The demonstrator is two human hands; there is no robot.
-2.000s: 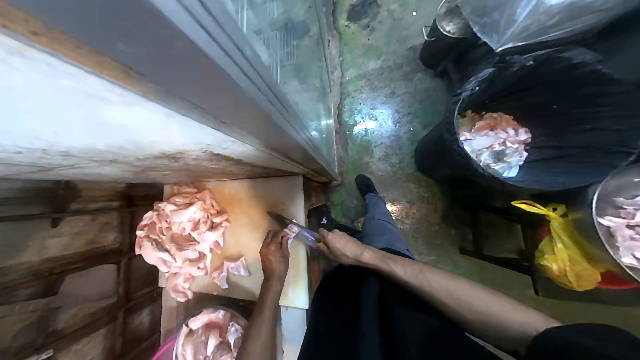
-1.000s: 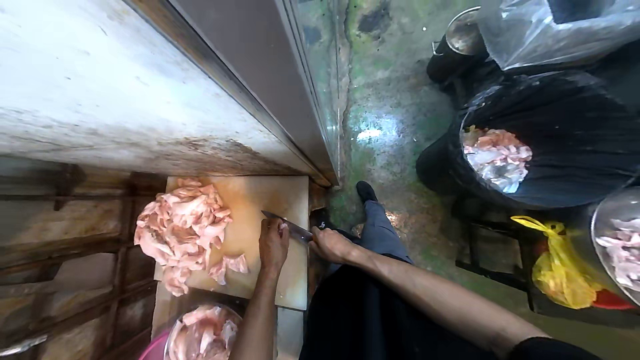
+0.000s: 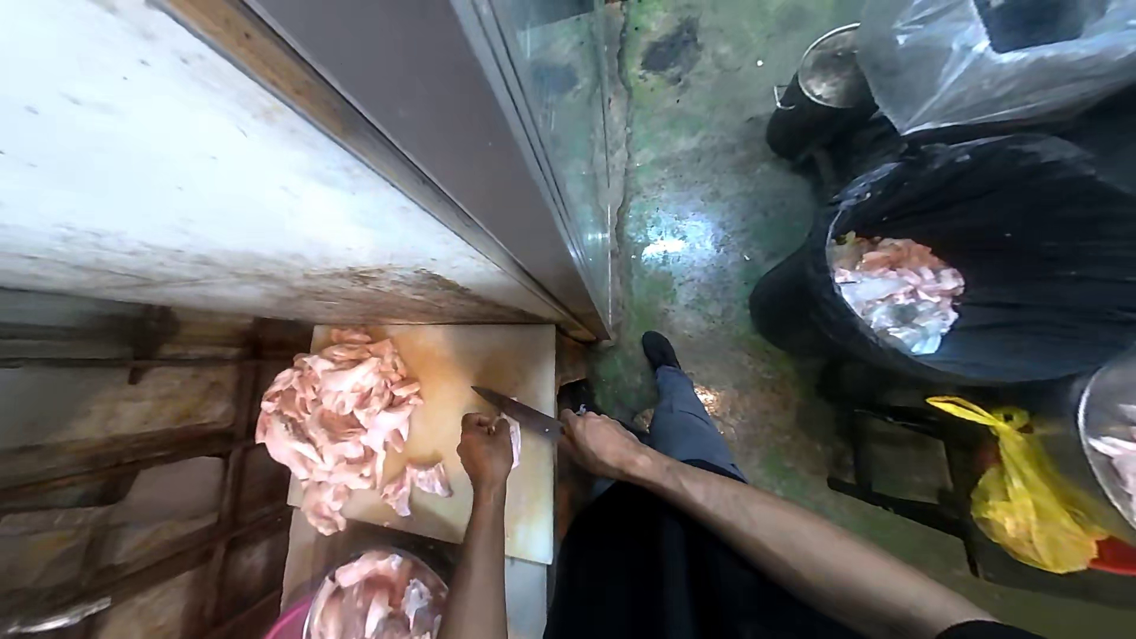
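My right hand (image 3: 599, 441) grips the handle of a knife (image 3: 524, 415), whose dark blade points left over the pale cutting board (image 3: 532, 355). Just below the blade, my left hand (image 3: 486, 448) is closed on a small piece of raw meat (image 3: 512, 439), mostly hidden by the fingers. A large heap of raw pink meat pieces (image 3: 342, 408) covers the left side of the board. Between the heap and my left hand lie small loose pieces (image 3: 430, 479). A bowl of raw meat (image 3: 377, 599) stands below the board.
A stained white wall (image 3: 222, 195) rises beyond the board. To the right stand a large bin with a black liner (image 3: 1021, 266) holding meat scraps, a metal-rimmed bucket (image 3: 830, 75), a yellow plastic bag (image 3: 1029, 506) and a metal bowl (image 3: 1087, 426). A slatted brown structure (image 3: 124, 461) is at the left.
The knife and both hands have shifted slightly over the board's right side. The meat heap looks much the same.
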